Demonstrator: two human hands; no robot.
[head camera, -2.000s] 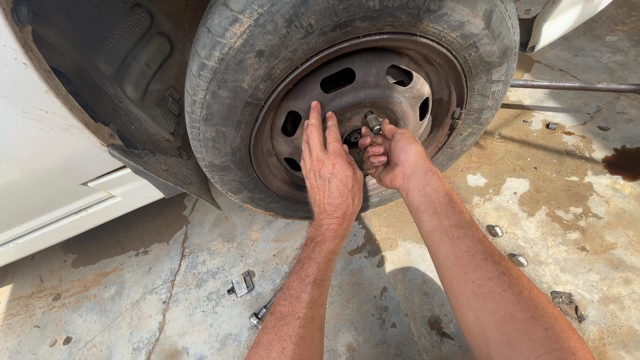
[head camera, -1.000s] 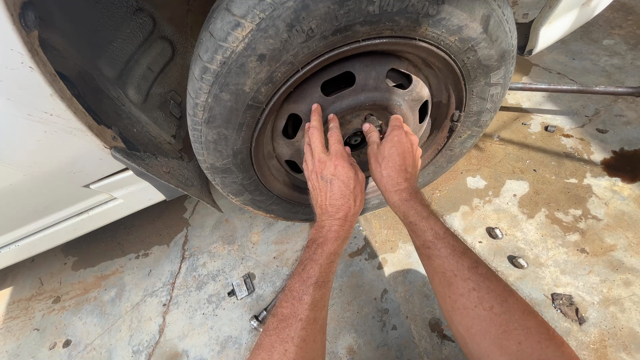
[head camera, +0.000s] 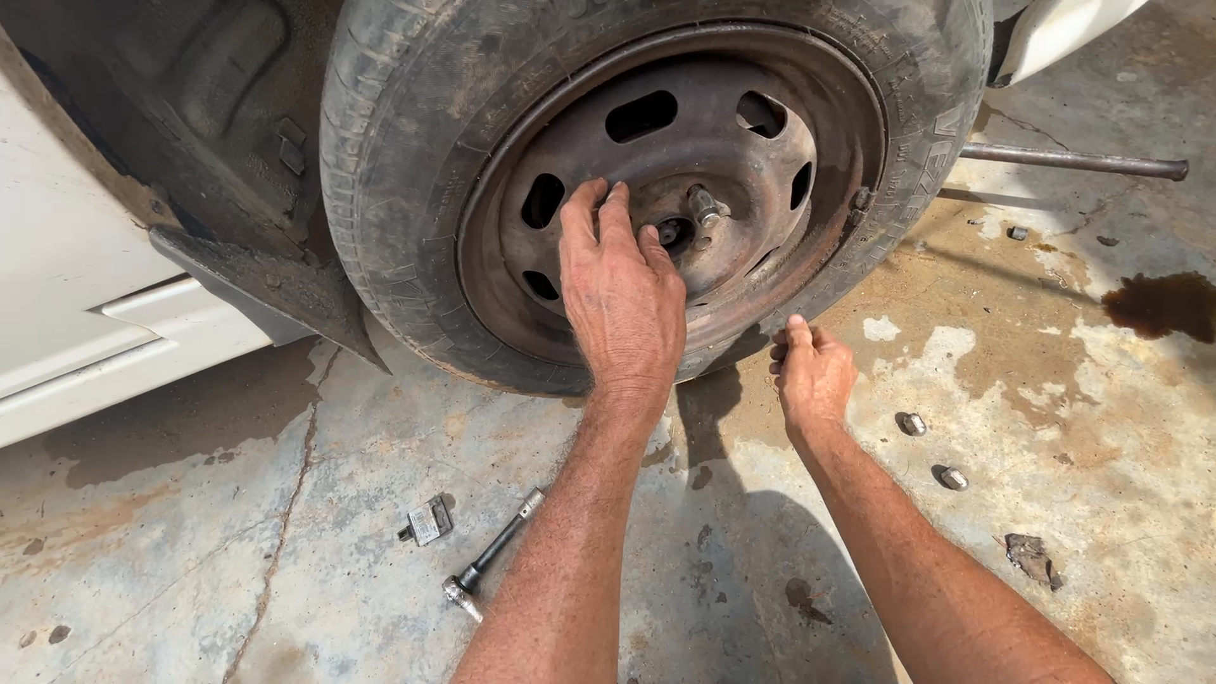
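My left hand (head camera: 622, 285) rests with spread fingertips against the brown steel wheel rim (head camera: 665, 90), left of its centre hole. A lug nut (head camera: 705, 204) sits on the wheel face, right of the hub (head camera: 673, 234). Just below the tyre's lower right edge is my right hand (head camera: 815, 375), its fingers curled, off the wheel; whether it holds anything is hidden. The black tyre (head camera: 394, 190) surrounds the rim. Two loose metal lug nuts, one nearer (head camera: 953, 478) and one farther (head camera: 913, 424), lie on the concrete to the right of this hand.
A metal bar (head camera: 1078, 160) sticks out at the tyre's right. On the concrete lie a black extension bar (head camera: 499, 546), partly behind my left forearm, a small labelled block (head camera: 427, 521), and a dark scrap (head camera: 1034, 560). The white car body (head camera: 85, 256) and a mudflap (head camera: 275, 285) are left.
My right hand has come away from the lug nut near the hub and moved down to the right, below the tyre. My left hand has stayed against the rim.
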